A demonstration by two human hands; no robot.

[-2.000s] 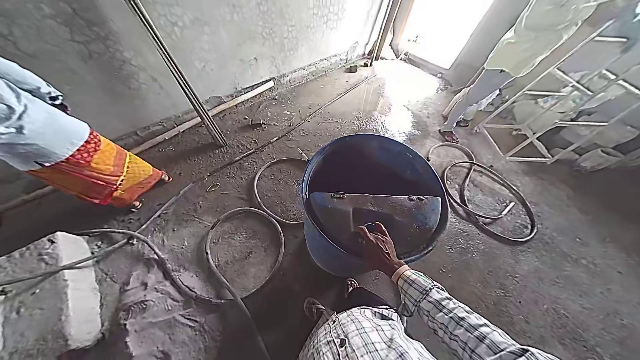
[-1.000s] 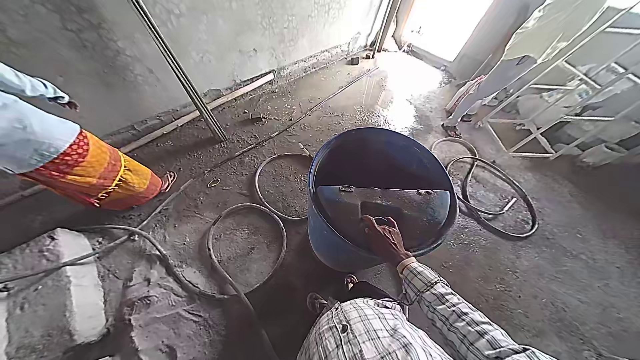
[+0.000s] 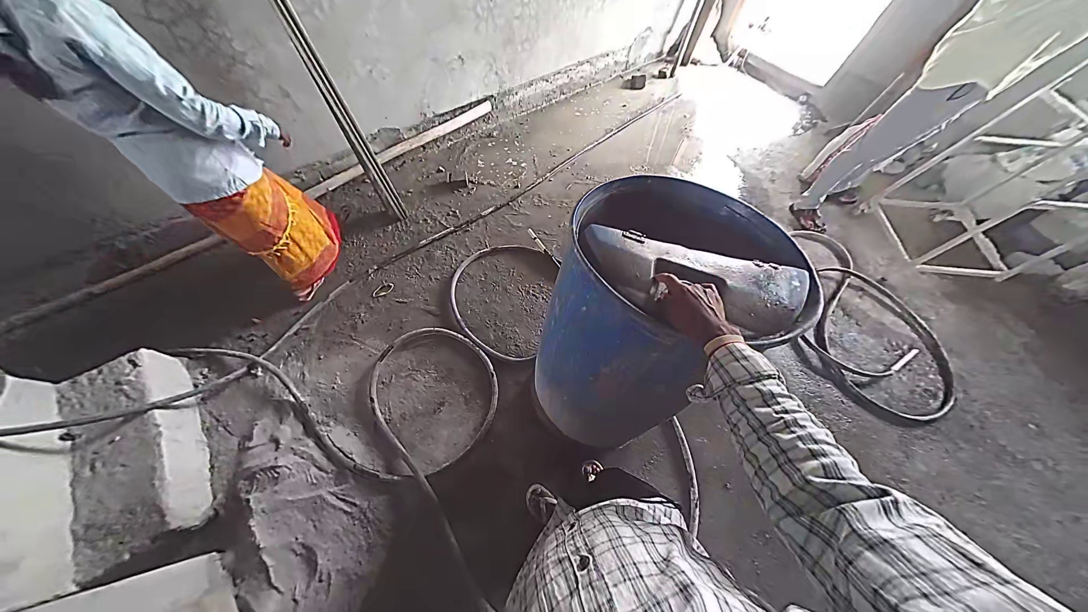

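A blue plastic barrel [image 3: 612, 365] stands on the rough floor in front of me, leaning a little. Across the near part of its mouth lies a grey, half-round lid piece [image 3: 765, 297] with a recess near its middle. My right hand [image 3: 693, 310] has its fingers curled at the edge of that recess and grips the piece there. The wrist carries a light band, and the sleeve is checked. What the barrel holds is hidden in shadow. My left hand does not show in the view.
Hose loops [image 3: 433, 333] lie left of the barrel, and a coiled hose [image 3: 926, 327] lies to its right. Concrete blocks [image 3: 174, 442] are at the lower left. A person [image 3: 263, 221] stands left, another [image 3: 884, 140] at the upper right beside a white metal frame [image 3: 960, 272].
The barrel, upright earlier, now leans, with more of its side showing. My right hand stays at the lid piece. The person on the left has moved further into view.
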